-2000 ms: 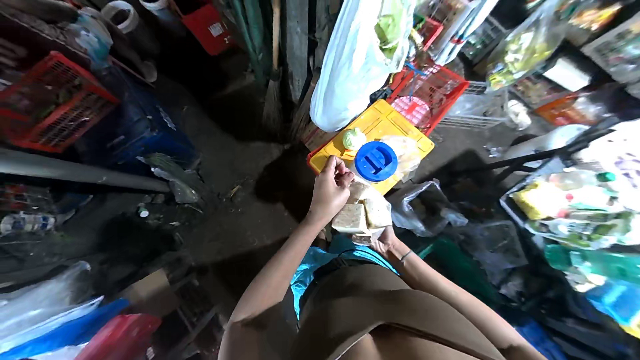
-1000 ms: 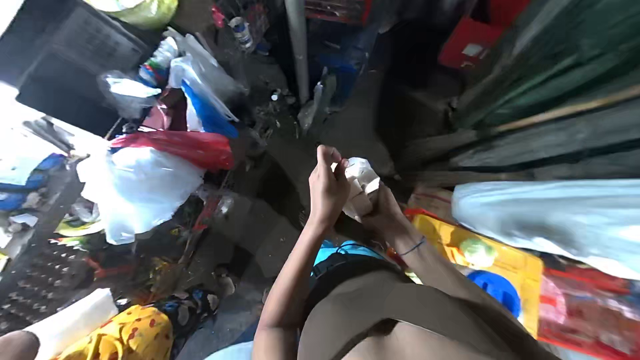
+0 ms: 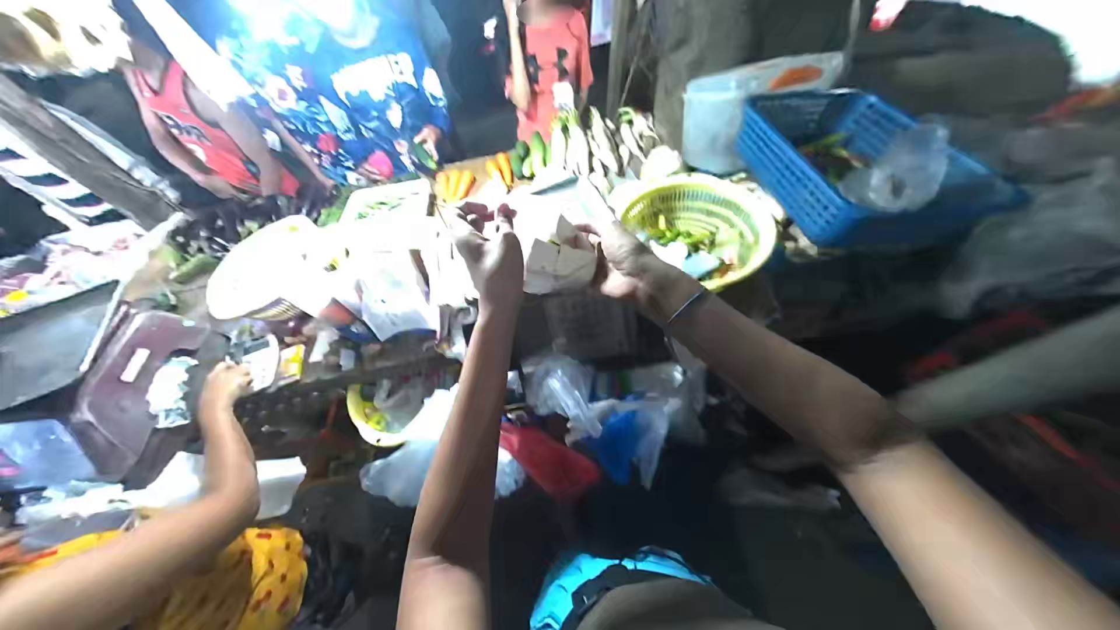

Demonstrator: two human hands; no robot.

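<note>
My right hand (image 3: 626, 262), with a thin band at the wrist, holds a pale, box-like folded item (image 3: 560, 264), perhaps of paper or card, with a flap standing up. To its left, my left hand (image 3: 492, 249) is raised over the stall, fingers curled and not touching the item. Whether anything small is between those fingers cannot be told against the bright glare. Just beyond my right hand sits a yellow-green plastic basket (image 3: 744, 197) with green vegetables and scraps in it.
Carrots (image 3: 455, 184), white radishes (image 3: 577, 144) and a blue crate (image 3: 822, 188) line the stall. People stand across it. At left, another person's hand (image 3: 229, 383) reaches to a counter beside a purple-brown tray (image 3: 114, 385). Plastic bags (image 3: 560, 394) hang below.
The view has swung from the floor and the yellow crate to the vegetable stall. The pale item remains in my right hand; my left hand is now apart from it.
</note>
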